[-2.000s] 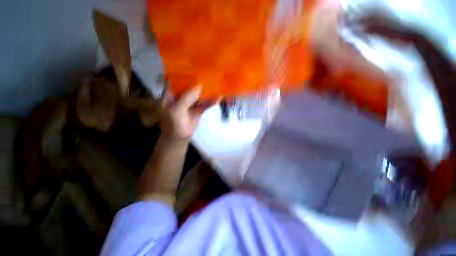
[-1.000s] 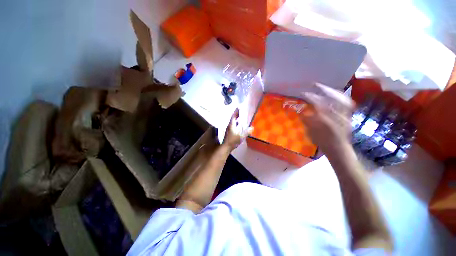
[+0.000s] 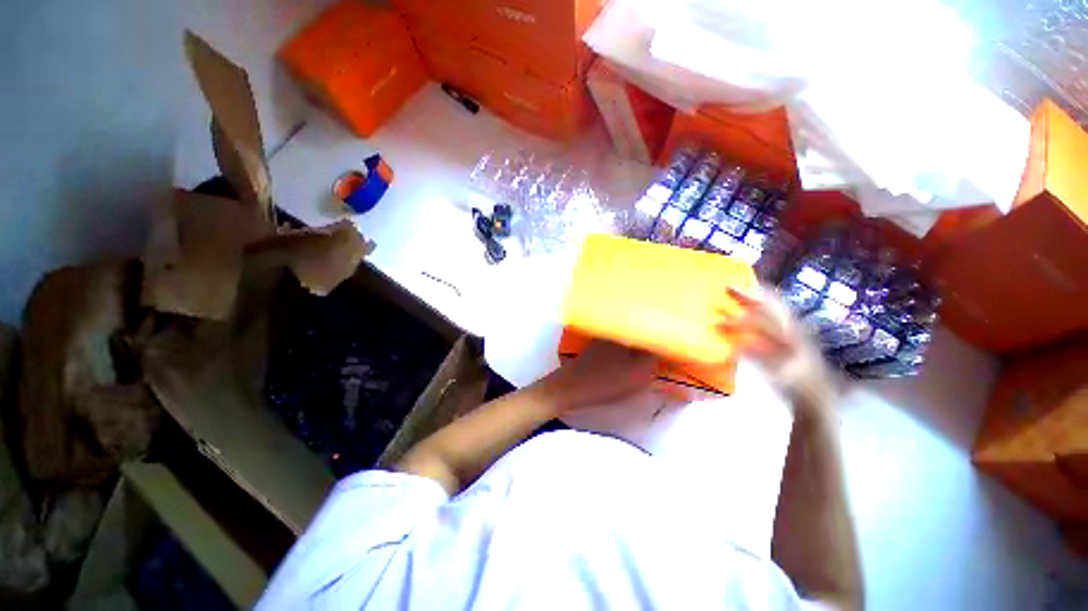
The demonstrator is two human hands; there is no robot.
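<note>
A closed display box [image 3: 656, 298], yellow-orange in the glare with darker orange sides, is in front of me at the table's front. My left hand [image 3: 606, 375] holds its front side, with the fingers partly hidden against the box. My right hand [image 3: 776, 346] is blurred at the box's right end, its fingertips over the lid's edge; I cannot tell whether it grips. The box's contents are hidden by the lid. Behind and right of it stand filled blister trays [image 3: 714, 205] of dark, shiny wrapped units.
Clear plastic trays [image 3: 549, 197], a black cable [image 3: 490, 232] and a blue and orange tape roll [image 3: 363, 184] lie on the white table [image 3: 418, 245]. Orange boxes [image 3: 501, 48] and white sheets [image 3: 907, 131] are at the back. An open brown carton [image 3: 257, 412] is at left.
The box's raised lid has come down, covering the orange checkered insert. My left hand has moved from the box's left side to its front. The view has shifted, showing more trays behind.
</note>
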